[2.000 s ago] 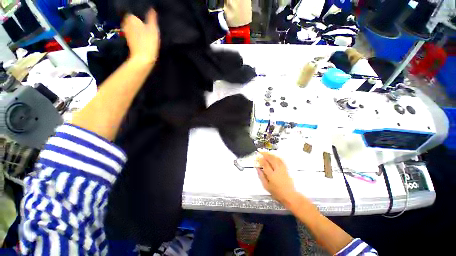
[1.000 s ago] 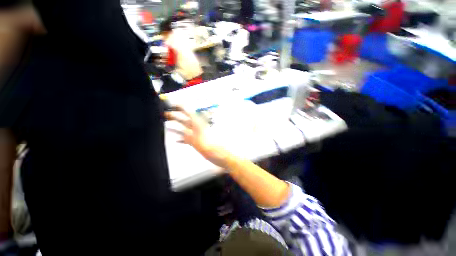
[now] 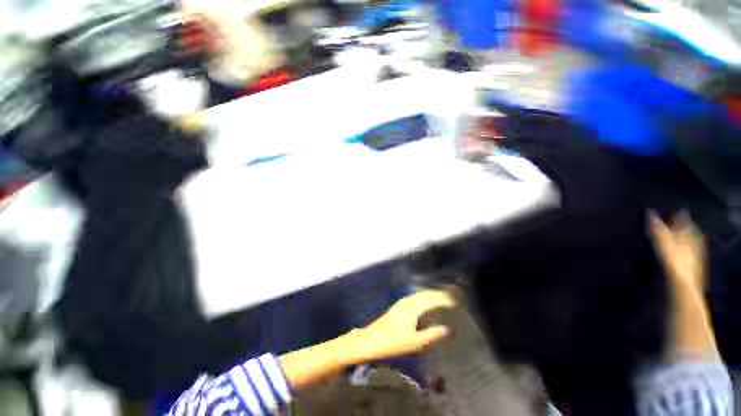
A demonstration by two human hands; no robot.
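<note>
The frame is strongly blurred. A black garment (image 3: pixel 130 236) lies over the left end of the white machine table (image 3: pixel 268 260) and hangs down. A dark pile of black garments (image 3: pixel 561 284) hangs right of the table. My right hand (image 3: pixel 678 236) reaches over this pile at the right; whether it grips any cloth cannot be told. My left hand (image 3: pixel 418 325) is in front of the table's edge, low in the middle, with thumb and fingers apart and nothing seen in it.
The white sewing machine with its dark control panel (image 3: pixel 394 132) stands on the table, mostly washed out. Blue bins (image 3: pixel 626 106) stand behind the dark pile at the upper right. A blurred person in light clothing (image 3: pixel 231 41) is at the upper left.
The view has turned right. My left hand has left the black garment, which now lies lower at the left. My right hand has moved from the machine to the dark pile.
</note>
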